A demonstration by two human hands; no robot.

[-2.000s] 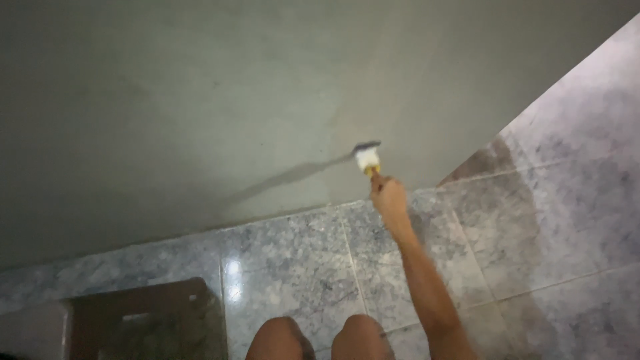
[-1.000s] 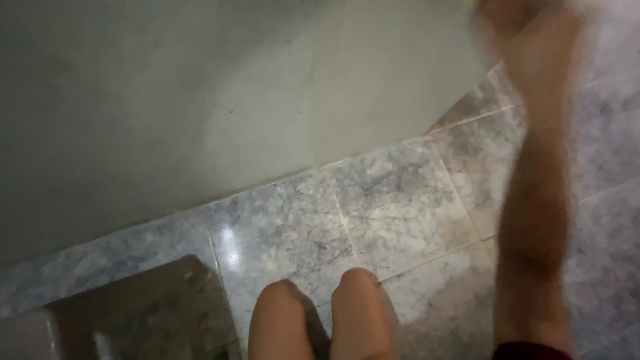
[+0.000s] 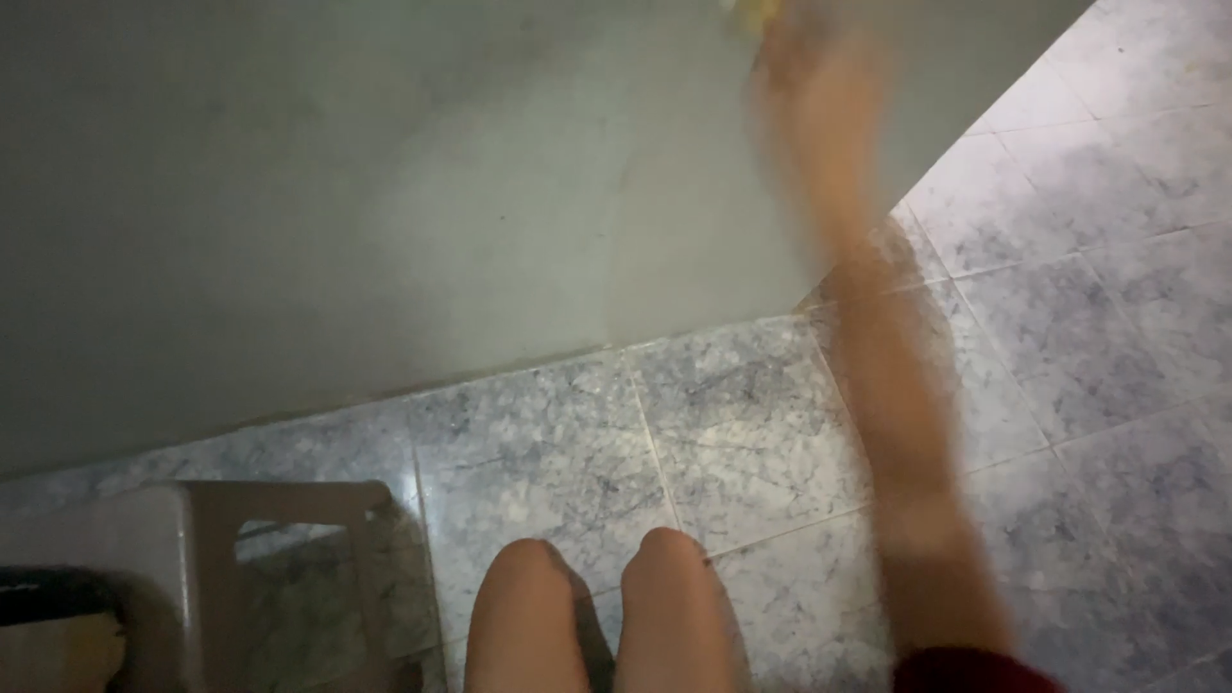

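My right hand (image 3: 818, 67), blurred by motion, is at the top of the view in front of the grey-green wall (image 3: 385, 221). It is closed around a paintbrush (image 3: 756, 12), of which only a yellowish part shows at the top edge; the bristles are out of view. My forearm runs down to a dark red sleeve at the lower right. My left hand is not in view.
A light plastic stool (image 3: 183, 577) stands at the lower left with a dark-edged object (image 3: 58, 616) on it. Marbled floor tiles (image 3: 549, 452) meet the wall's base and continue around its corner at the right. My bare knees (image 3: 597, 616) are at the bottom centre.
Two seconds ago the brush was low against the wall. My right hand rose toward the upper right, and since one second ago it has moved left, in front of the wall.
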